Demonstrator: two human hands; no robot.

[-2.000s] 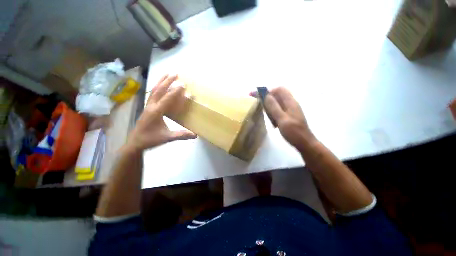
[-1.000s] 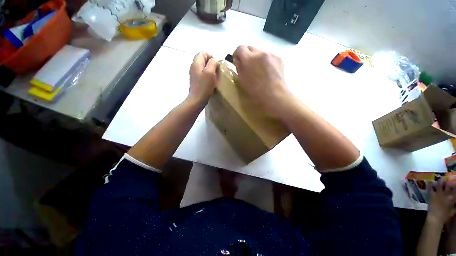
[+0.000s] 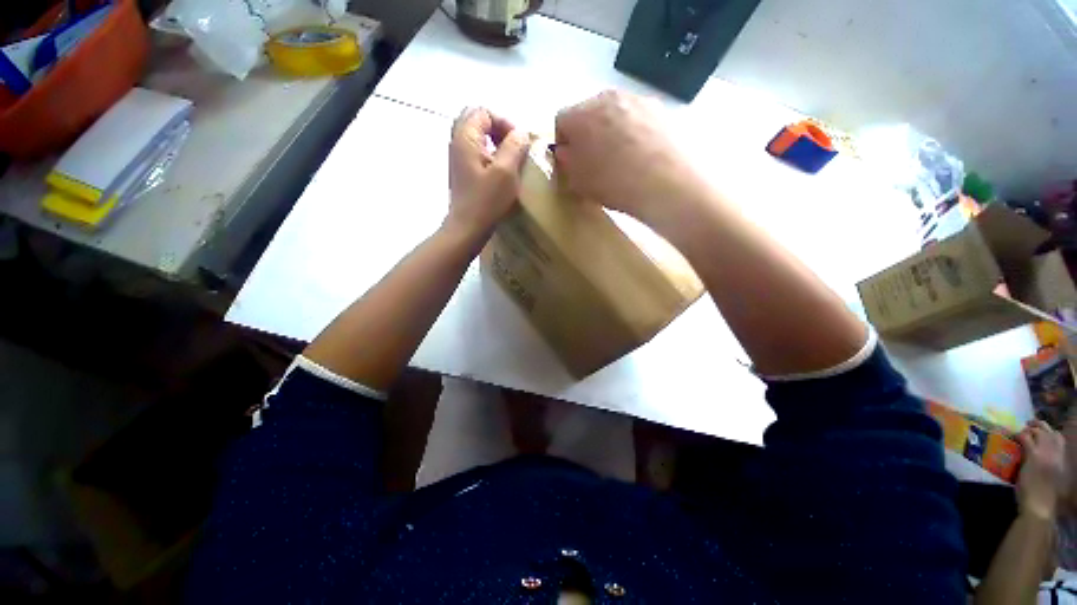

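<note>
A plain brown carton (image 3: 585,278) with dark print on its side stands on the white bench top, close to the front edge. My left hand (image 3: 482,171) grips the far end of the carton with its fingers bent at the top edge. My right hand (image 3: 614,148) is closed at the same far end, just right of my left hand. A small dark tip shows at its fingers, probably the cutter; most of it is hidden by the hand. The carton's far end is largely covered by both hands.
An open carton (image 3: 939,290) stands at the right. Another person's hand (image 3: 1042,467) is by orange retail boxes (image 3: 986,447). A blue and orange object (image 3: 803,147) and dark panel (image 3: 685,45) lie behind. The left shelf holds yellow tape (image 3: 313,51), papers (image 3: 118,148) and an orange basket (image 3: 89,89).
Since two seconds ago, my right hand has moved from the carton's near right end to its far end, beside my left hand. The carton has turned. The other person's hand has shifted on the right.
</note>
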